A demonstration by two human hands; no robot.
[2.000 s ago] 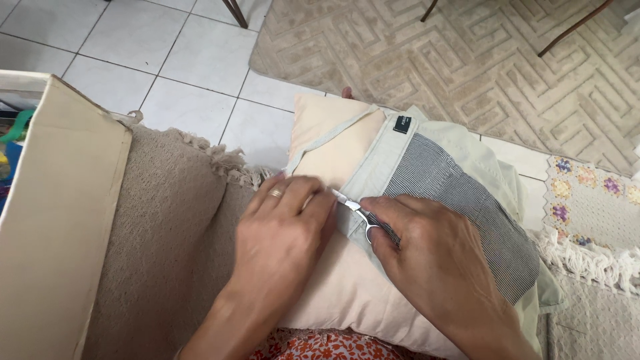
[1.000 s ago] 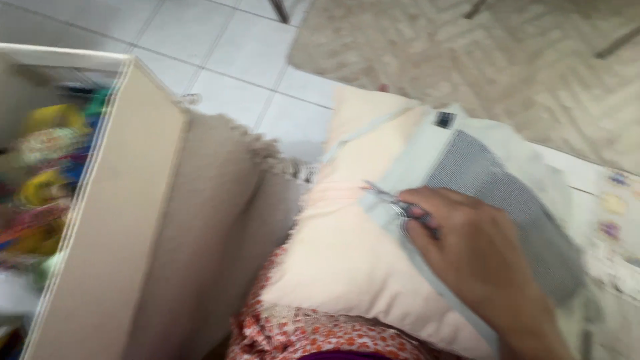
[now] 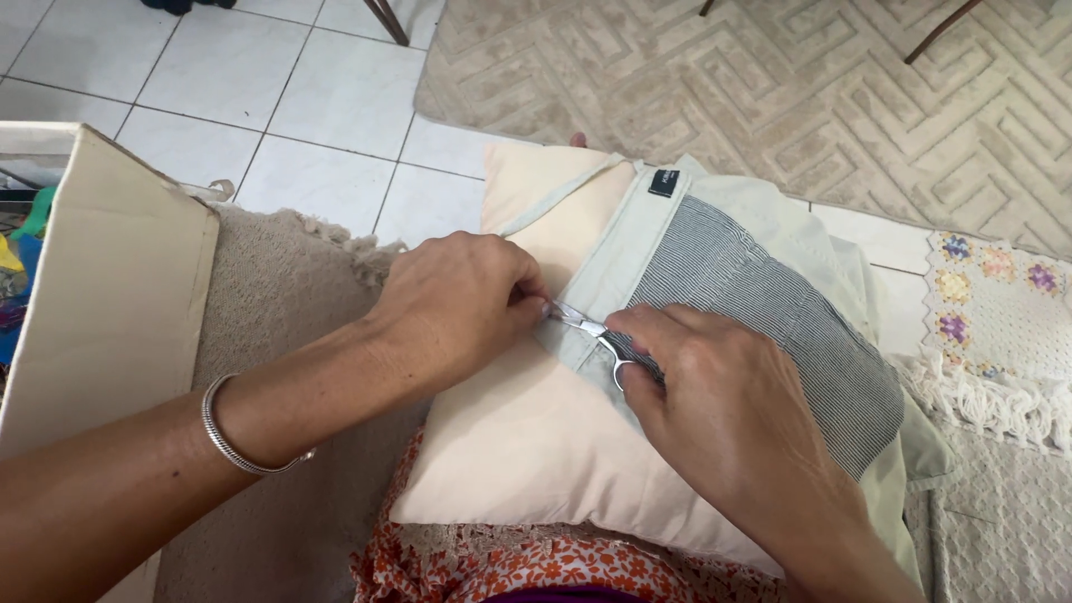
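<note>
A cream pillow (image 3: pixel 502 452) lies on my lap, with a pale green garment (image 3: pixel 620 243) spread over it. The garment has a dark label (image 3: pixel 664 182), a thin strap (image 3: pixel 561 194) and a striped dark lining (image 3: pixel 754 327). My right hand (image 3: pixel 720 402) holds small metal scissors (image 3: pixel 590 325), their tips pointing left at the edge of the garment. My left hand (image 3: pixel 469 306) pinches at that same edge, its fingertips touching or very near the scissor tips; what lies between the fingers is too small to tell.
At the left stands a cream box (image 3: pixel 109 310) with colourful items inside. Textured beige fabric (image 3: pixel 260 285) covers the seat beside me. Crocheted cloth with flower motifs (image 3: pixel 997 310) is at the right. Beyond are white floor tiles (image 3: pixel 335 92), a patterned rug (image 3: pixel 754 100) and thin furniture legs (image 3: pixel 387 21).
My left hand, out of view one second ago, is back at the scissor tips. The scissors stay in my right hand. The view has swung left and back.
</note>
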